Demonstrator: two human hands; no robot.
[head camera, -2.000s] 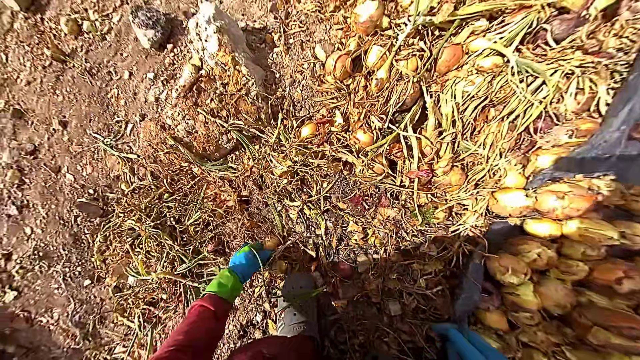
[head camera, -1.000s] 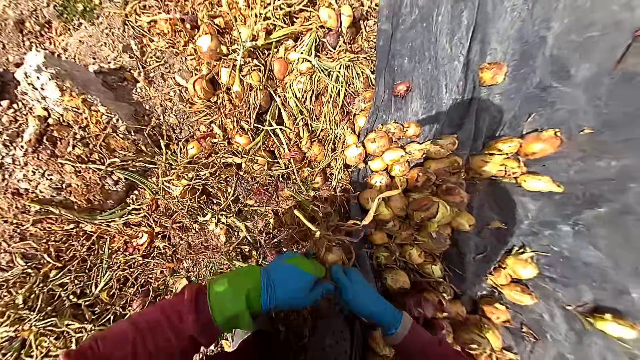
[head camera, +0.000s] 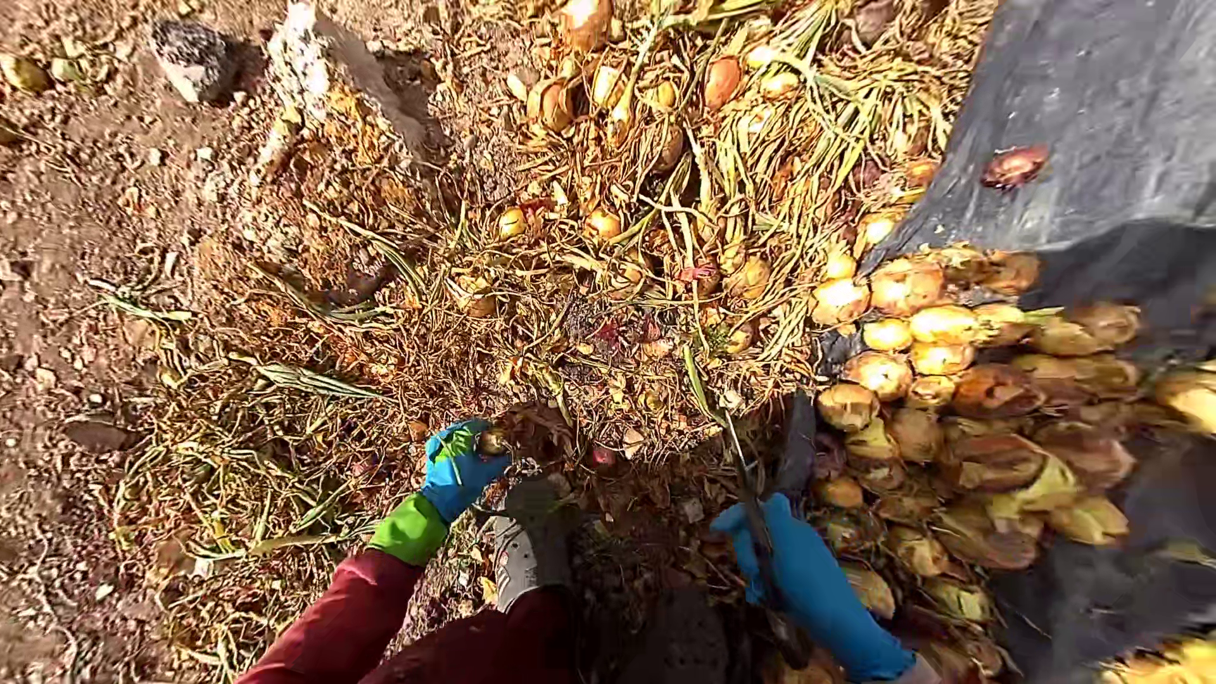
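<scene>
In a blue and green glove, my left hand (head camera: 464, 472) is closed around a small onion (head camera: 494, 442) over dry stalks and roots on the ground. My right hand (head camera: 793, 570), in a blue glove, grips dark-handled shears (head camera: 757, 522), whose narrow metal end points up and away from me. Just to the right of that hand lies a heap of yellow onions (head camera: 988, 389), partly on a dark plastic sheet (head camera: 1073, 161). More onions with long drying leaves (head camera: 760, 171) are spread beyond my hands.
Pale rock (head camera: 332, 66) and a dark grey stone (head camera: 193, 59) stand on bare soil at the upper left. A grey perforated shoe (head camera: 532, 541) is between my hands. One reddish onion (head camera: 1015, 166) lies apart on the sheet.
My hands, close together a second ago, are now apart; the left is over the stalks with a small onion. The view has swung left.
</scene>
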